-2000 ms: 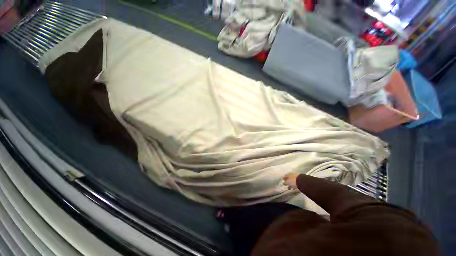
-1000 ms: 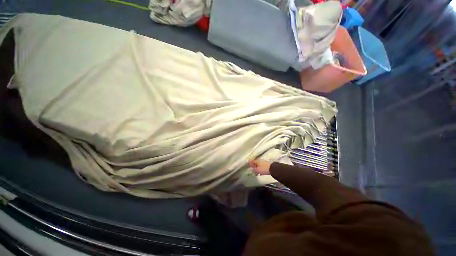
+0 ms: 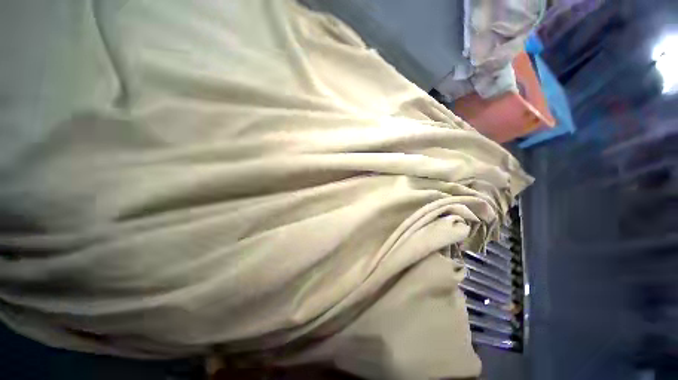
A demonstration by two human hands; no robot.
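The large loose beige cloth (image 3: 245, 200) fills most of the view. Long folds run across it and gather in a bunch at the right, near the end of the low rack. A flatter part of the cloth hangs at the lower right. The parallel silver bars of the low side rack (image 3: 487, 300) show beyond the cloth's right edge. A dark reddish-brown strip, perhaps a sleeve, shows at the bottom edge under the cloth. Neither of my hands can be made out.
An orange bin (image 3: 505, 115) and a blue bin (image 3: 554, 111) stand at the upper right. Pale cloth (image 3: 502, 30) lies beside and over the orange bin. A grey surface (image 3: 416, 33) is at the top. Dark floor (image 3: 580, 297) runs along the right, and the background there is blurred.
The view has moved closer to the cloth, which now fills more of the picture. The hand and brown-sleeved arm that were on the cloth are no longer seen there.
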